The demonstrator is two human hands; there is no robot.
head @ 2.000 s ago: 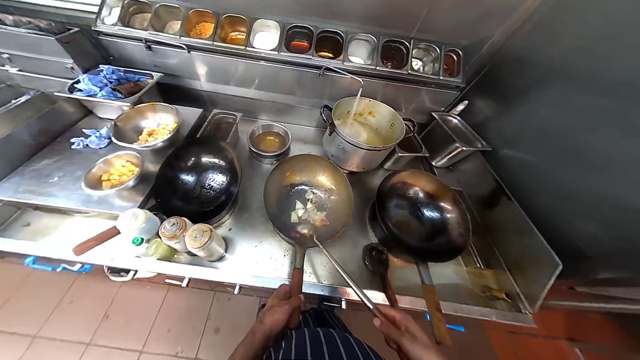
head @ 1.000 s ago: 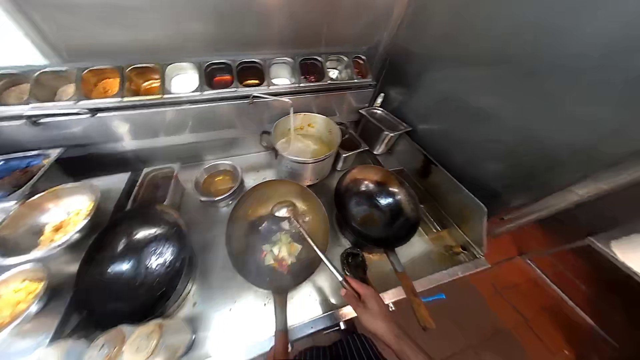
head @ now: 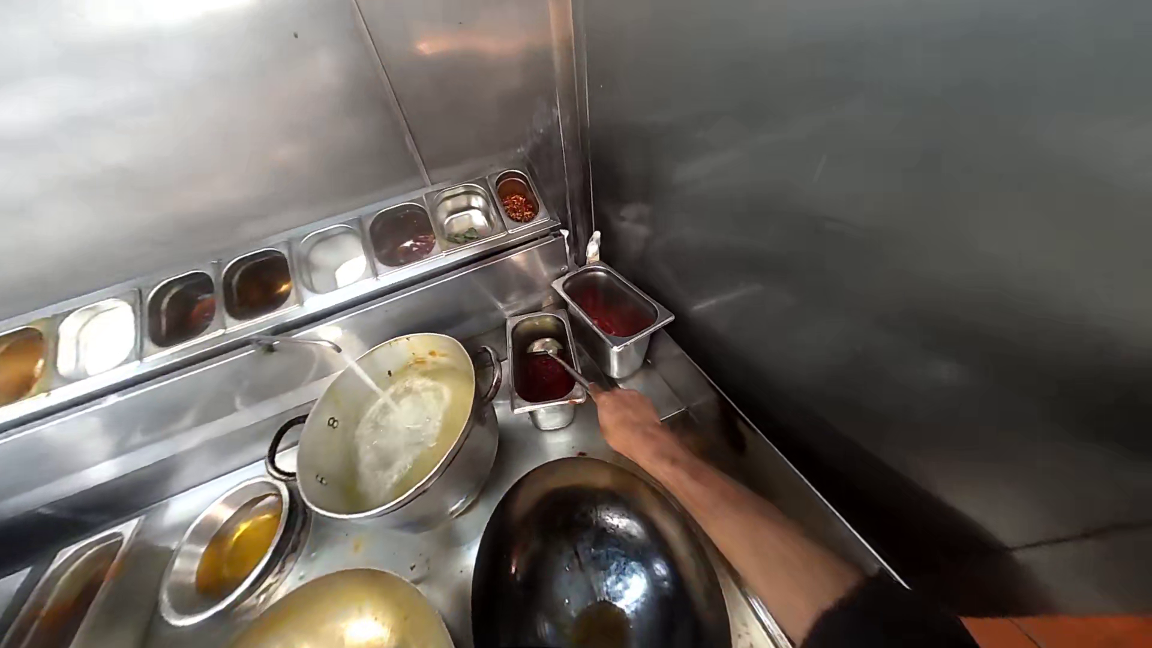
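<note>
My right hand [head: 627,419] is closed around the handle of a metal ladle [head: 569,369]. The ladle's bowl lies inside a narrow steel container of dark red sauce [head: 545,376], at the back right of the range. A second, larger steel container with red contents [head: 612,310] stands just to its right. Under my forearm is a black wok [head: 598,558], its dark surface shining. Left of it shows the upper part of a lighter, golden wok [head: 351,612]; its food is out of view. My left hand is out of view.
A large two-handled pot [head: 472,450] holds cloudy liquid, with water running in from a spout [head: 301,342]. A steel bowl of yellow oil-like liquid [head: 184,562] is at lower left. Seasoning pans line the back shelf [head: 396,261]. A steel wall [head: 855,225] rises at right.
My right hand has moved with the ladle from over the light wok to the sauce container at the back right. The view has swung right and closer; my left hand has left it.
</note>
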